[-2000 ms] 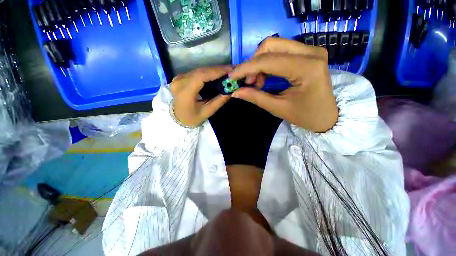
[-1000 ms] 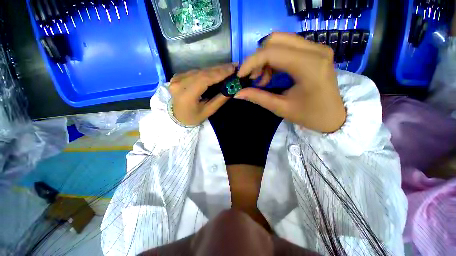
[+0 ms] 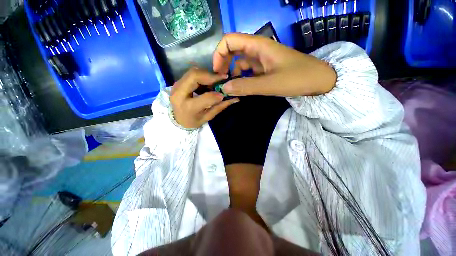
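Note:
A black housing with a green circuit board (image 3: 220, 88) at its open end is held between my hands, above the bench edge. Most of the housing is hidden by fingers. My left hand (image 3: 192, 99) grips the housing from the left. My right hand (image 3: 275, 67) is on the right, its thumb on the green board and its forefinger raised and bent over it. Whether the right hand also grips the housing is hard to tell.
A blue tray (image 3: 112, 75) at left and a blue tray (image 3: 260, 12) ahead hold rows of black housings with silver rods. A clear bin (image 3: 172, 42) of green boards lies between. Another blue tray (image 3: 432, 52) is at right. Clear plastic (image 3: 30, 145) and a pink sleeve (image 3: 442, 200) flank me.
My right hand has turned flatter and moved left, its thumb now covering part of the green board. My left fingers have spread slightly around the housing. The view has tilted a little.

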